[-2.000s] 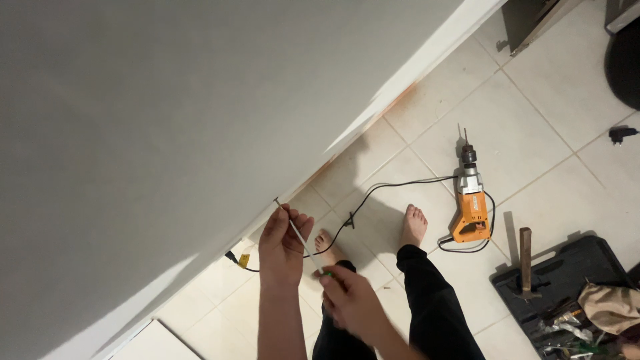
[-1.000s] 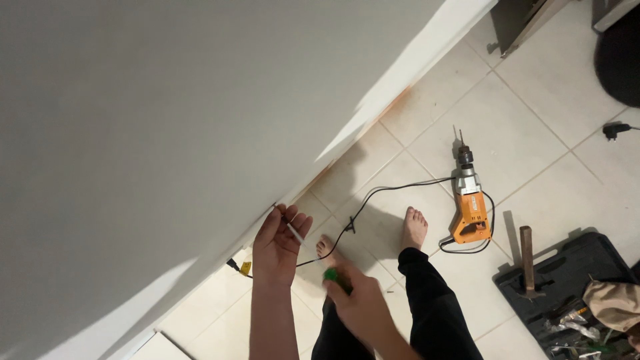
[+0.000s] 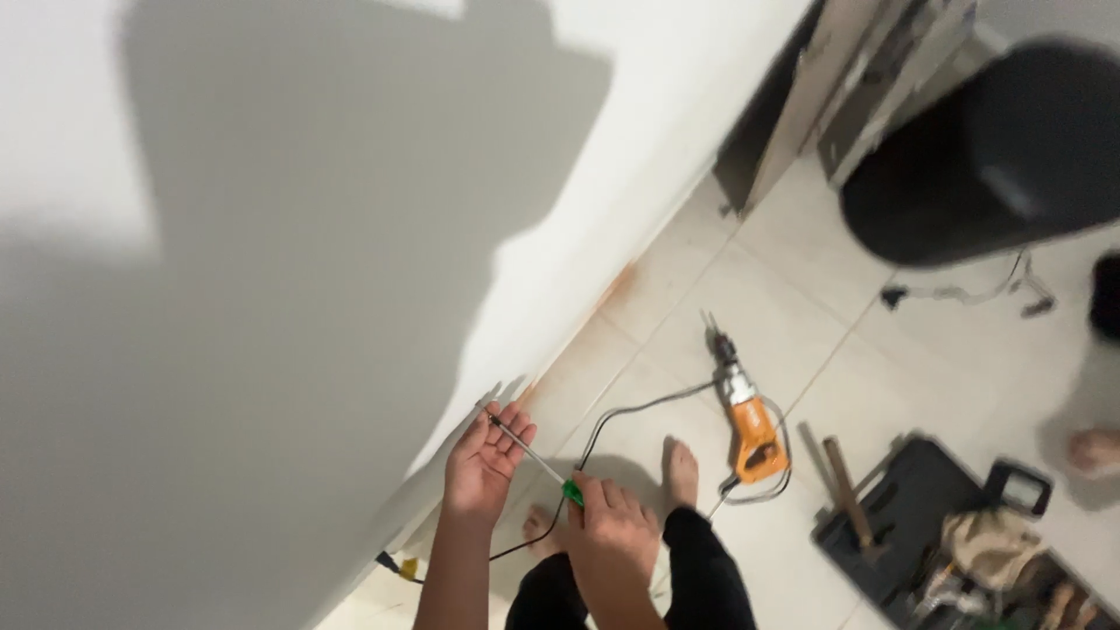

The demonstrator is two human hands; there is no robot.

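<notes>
My right hand [image 3: 612, 534] is closed around the green handle of a screwdriver [image 3: 544, 466], whose metal shaft slants up and left toward the white wall [image 3: 332, 306]. The shaft's far end lies by the fingers of my left hand [image 3: 483, 464], close to a small dark screw [image 3: 484, 409] at the wall. My left palm is turned up, with the thumb and fingers around the tip; whether they pinch the screw or the shaft is hard to tell. Below on the floor lies an orange corded drill [image 3: 754, 437] with a bit in its chuck.
A hammer [image 3: 847, 494] rests on a black tool case [image 3: 910, 490] holding a cloth and several tools, lower right. The drill's black cable [image 3: 604, 424] runs past my bare feet. A black rounded object [image 3: 989, 157] stands upper right; another person's foot [image 3: 1094, 451] shows at the right edge.
The view has shifted, showing more at the right, including another person's foot. My left fingers have spread more open around the screwdriver's tip. The screwdriver stays in my right hand.
</notes>
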